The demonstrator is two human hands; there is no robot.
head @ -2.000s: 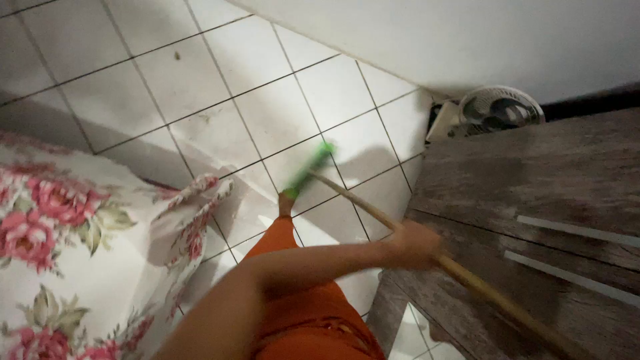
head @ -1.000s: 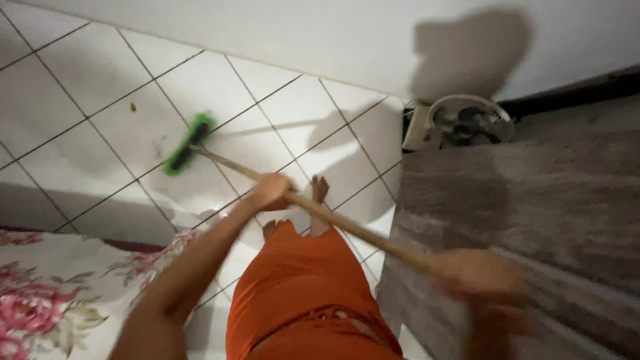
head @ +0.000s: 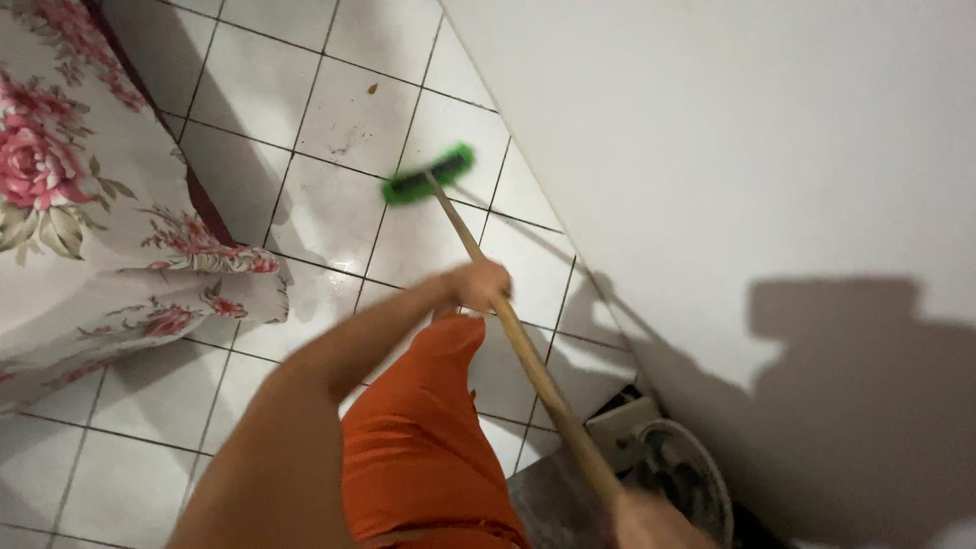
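A push broom with green bristles [head: 428,174] lies against the white tiled floor, its head slightly blurred. Its long wooden handle [head: 537,374] slants down to the lower right. My left hand [head: 482,284] is closed around the handle at mid-length. Lower down, my right hand [head: 657,524] grips the handle's upper part at the bottom edge of the view, partly cut off. Dark specks of dirt [head: 347,143] and a small brown leaf-like bit [head: 373,89] lie on the tiles to the upper left of the broom head.
On the left hangs a floral cloth [head: 99,244] down to the floor. A white wall [head: 732,152] rises on the right. A round fan [head: 686,473] stands by the wall at the lower right, beside a grey-brown furniture surface [head: 560,496].
The view has turned strongly. Two seconds ago the broom head was by my foot; one second ago it was farther out on the tiles. Both hands stay on the handle since one second ago.
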